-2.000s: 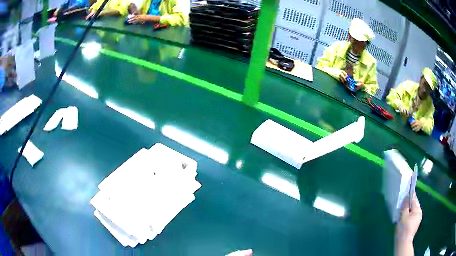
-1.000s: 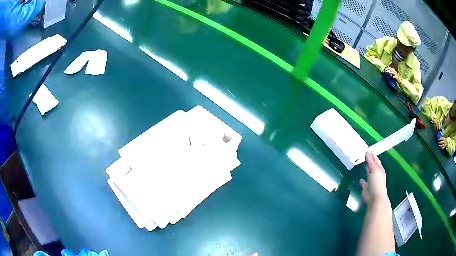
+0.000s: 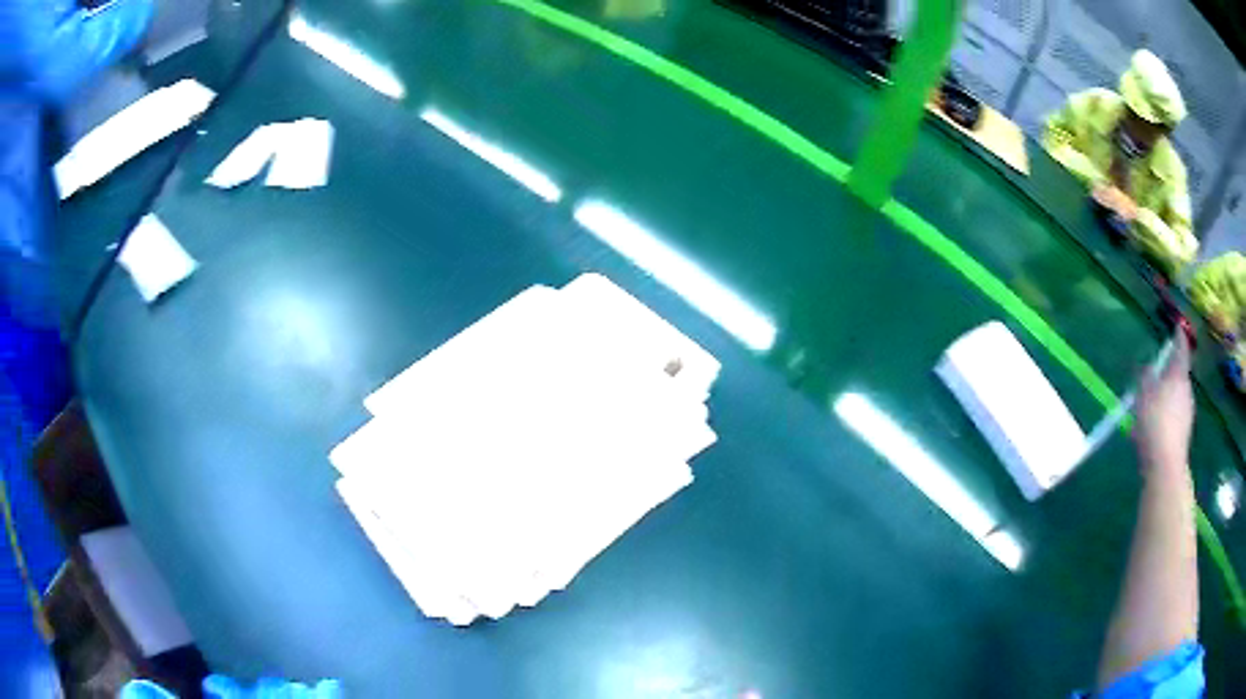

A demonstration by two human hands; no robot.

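Observation:
A white gift box (image 3: 1014,410) lies on the green belt at right, its hinged lid open and slanting up to the right. My right hand (image 3: 1166,396) is at the lid's far end, fingers closed around it; the fingers are blurred. My left hand (image 3: 752,695) shows only as a tiny skin-coloured tip at the bottom edge, so its grip is hidden. An uneven stack of flat white insert blanks (image 3: 526,451) lies in the middle, left of the box.
Folded white card pieces (image 3: 298,153) and a small one (image 3: 157,257) lie at left. A long white piece (image 3: 134,134) is near a blue-clad person. A green post (image 3: 909,103) stands beyond the belt; yellow-clad workers (image 3: 1155,171) are at right. A dark cable crosses upper left.
My right hand has moved from beside the box's near end to the lid's far end. The open white box formerly in it, then lower right, no longer shows. The view has shifted.

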